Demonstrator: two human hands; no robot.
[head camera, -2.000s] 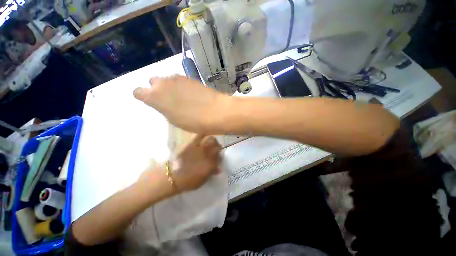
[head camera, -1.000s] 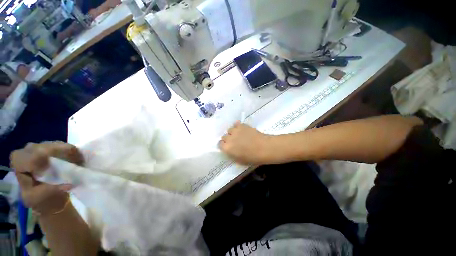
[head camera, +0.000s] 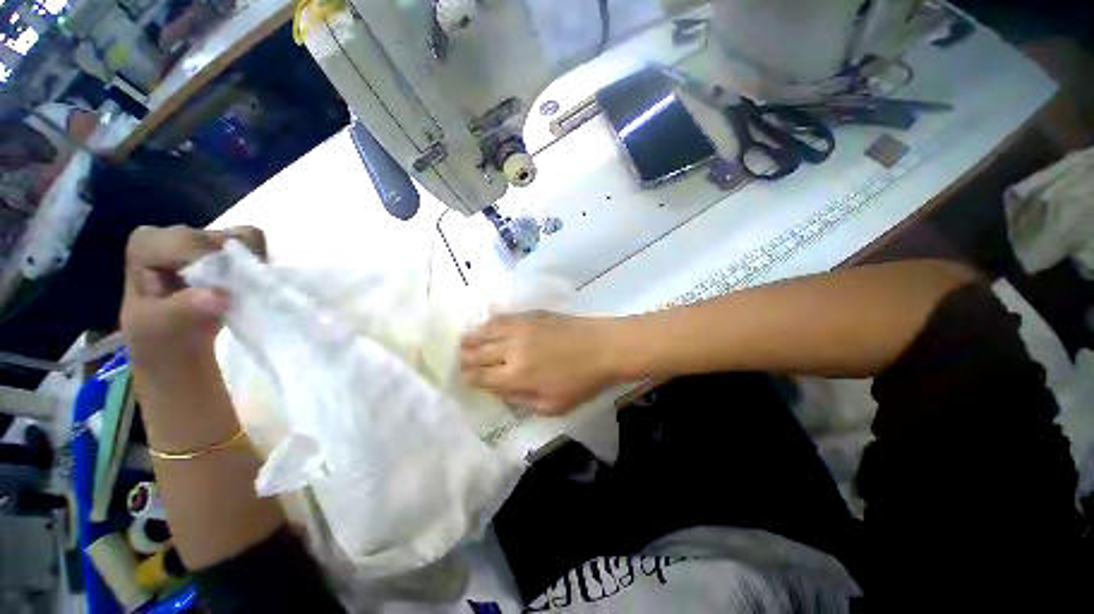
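A white garment panel (head camera: 372, 420) hangs bunched from the table's left part down over its front edge toward my lap. My left hand (head camera: 180, 288) is raised at the left and pinches a corner of the panel. My right hand (head camera: 540, 360) rests on the cloth at the table's front edge, fingers curled on it, in front of the needle. The presser foot and needle (head camera: 516, 234) of the sewing machine (head camera: 420, 96) stand just beyond the cloth; no cloth is clearly seen under the foot.
A dark phone (head camera: 657, 126) lies on the machine bed, with black-handled shears (head camera: 780, 138) right of it. A printed ruler (head camera: 792, 240) runs along the front edge. A blue basket (head camera: 84, 480) with thread cones (head camera: 116, 561) is at lower left. More white cloth (head camera: 1056, 222) is at far right.
My left hand has moved right and up with the panel's corner. My right hand has moved slightly left onto the cloth. The panel is more bunched and drawn nearer the machine's front.
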